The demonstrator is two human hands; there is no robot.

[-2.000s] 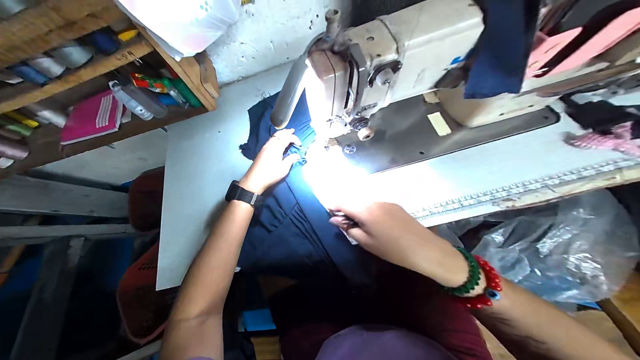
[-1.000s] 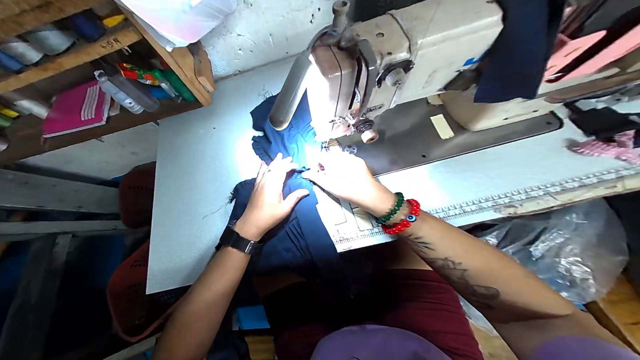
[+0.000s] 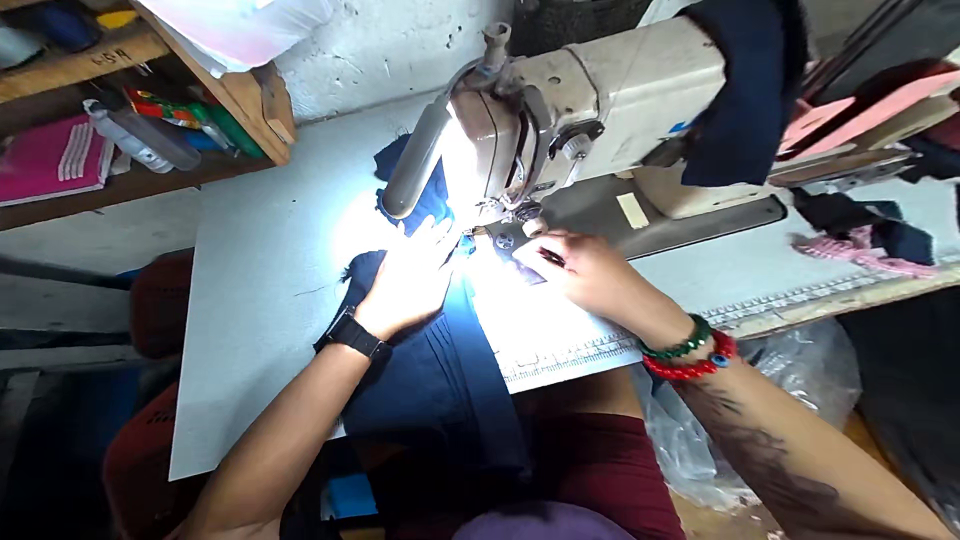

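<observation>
Navy blue fabric lies over the front edge of the white sewing table and runs up beside the needle area of a sewing machine. My left hand rests flat on this fabric, left of the presser foot, its fingers pointing at it. To the right of the foot, my right hand is curled around a small dark tool, partly hidden, whose kind I cannot tell. Glare from the machine's lamp washes out the cloth edge between the hands.
A wooden shelf with a pink notebook and bottles stands at the left. Dark cloth hangs over the machine arm. Pink and dark scraps lie at the right. A measuring tape runs along the table's front edge.
My right hand has moved right, away from the presser foot, where it was beside my left hand a second ago. My left hand remains on the navy fabric.
</observation>
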